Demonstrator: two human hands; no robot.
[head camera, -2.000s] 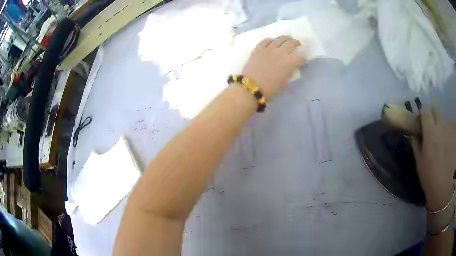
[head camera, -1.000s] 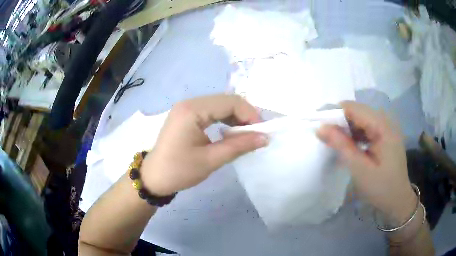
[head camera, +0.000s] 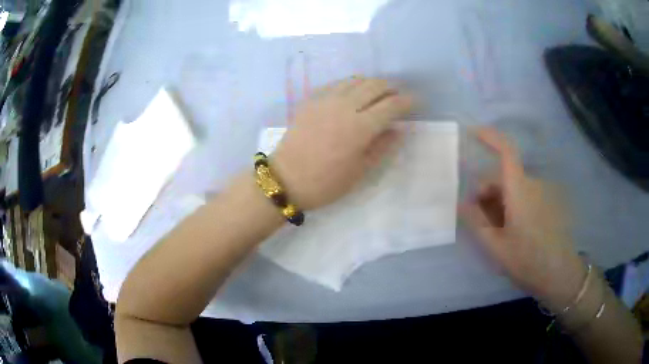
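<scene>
A white cut fabric piece (head camera: 398, 192) lies flat on the pale table cover, its straight edge at the far side and a curved notch at the near side. My left hand (head camera: 341, 142) rests over its far left part, palm down, with a beaded bracelet at the wrist; its fingertips are blurred. My right hand (head camera: 516, 213) is just right of the piece, blurred, with thumb and fingers apart and nothing seen in it. The dark iron (head camera: 605, 106) stands at the far right, touched by neither hand.
A stack of white pieces (head camera: 146, 167) lies at the left of the table cover (head camera: 213, 85). More white fabric (head camera: 309, 15) lies at the far side. A small dark looped thing (head camera: 107, 87) is near the far left edge. Drawn lines mark the cover.
The white piece, earlier pinched up between both hands, now lies flat on the table. My right hand has let go of it. The view has tilted towards the near edge.
</scene>
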